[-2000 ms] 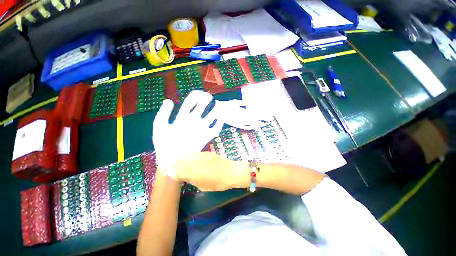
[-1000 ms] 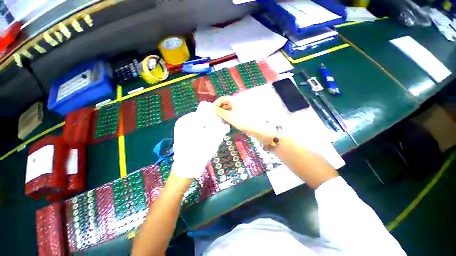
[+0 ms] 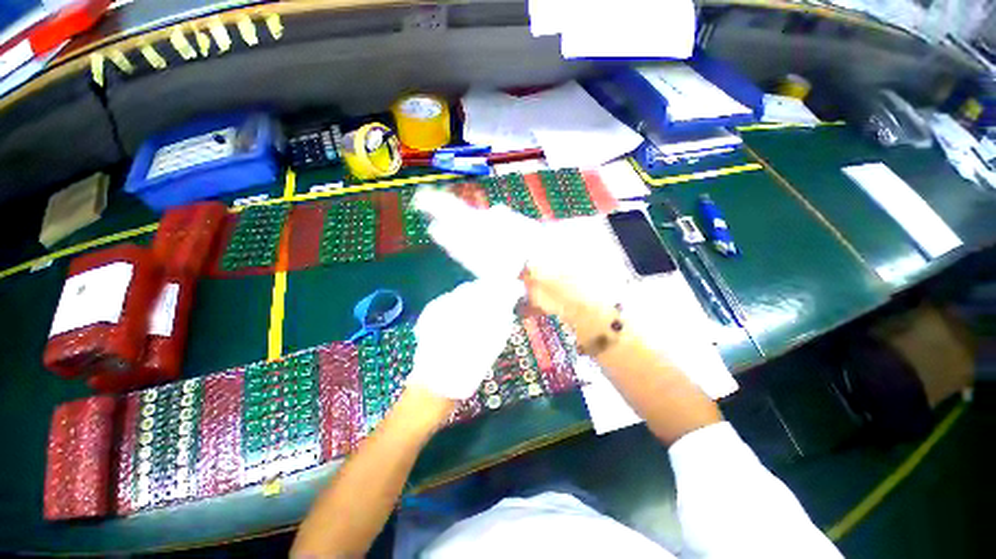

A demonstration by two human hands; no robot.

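My left hand [image 3: 464, 339], in a white glove, is at the cuff of another white glove [image 3: 486, 235] and appears to grip it. My right hand [image 3: 568, 304] is bare at the back and wrist, with a beaded bracelet. The second glove extends beyond it, blurred; my right fingers are hidden, so how far they are inside cannot be told. Below lie green circuit board panels [image 3: 281, 404] on pink-red bubble wrap [image 3: 341, 395], partly covered by my hands. A blue wrist strap [image 3: 379, 310] lies on the bench beside my left hand.
Red wrapped bundles [image 3: 104, 311] stand at left. A second row of panels [image 3: 350, 232] lies behind. A phone [image 3: 641, 242] rests on white paper [image 3: 672, 328] at right, beside a caliper [image 3: 704, 268] and blue marker [image 3: 716, 226]. Tape rolls [image 3: 423, 122] and blue trays [image 3: 208, 161] stand at the back.
My right hand was bare with visible fingers a second ago; now a white glove extends past it. My left hand has moved slightly right and down. The blue strap shows more fully.
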